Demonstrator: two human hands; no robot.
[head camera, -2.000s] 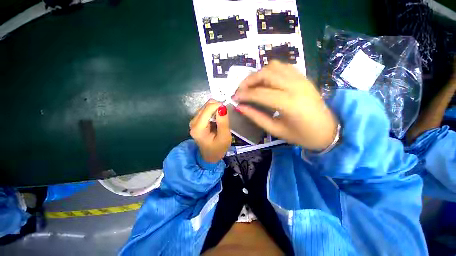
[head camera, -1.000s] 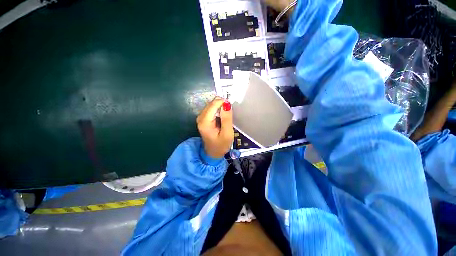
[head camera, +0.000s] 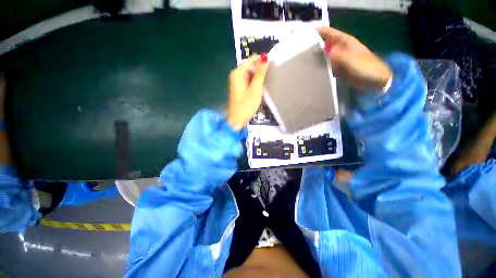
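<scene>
The release liner sheet (head camera: 302, 89), grey with a white folded top part, is held above the white carrier tray (head camera: 296, 161). My left hand (head camera: 247, 89) pinches its upper left edge between thumb and finger. My right hand (head camera: 356, 61) is at its upper right corner, with the fingertips on the sheet; it is slightly blurred. Flat black boards lie in two columns on the tray, with one at the lower left (head camera: 273, 148) and one at the lower right (head camera: 317, 145). The sheet hides several middle boards. No sticker can be made out at my fingertips.
A clear plastic bag (head camera: 443, 108) lies on the dark green bench (head camera: 70, 103), right of my right sleeve. Another person's arm (head camera: 478, 144) is at the right edge. A blue sleeve (head camera: 13, 198) shows at the left edge. A white tub (head camera: 130, 190) is below the bench edge.
My right hand has come back from the tray's far end to the sheet's upper right corner. My left hand and the sheet have moved up and forward, uncovering the nearest boards.
</scene>
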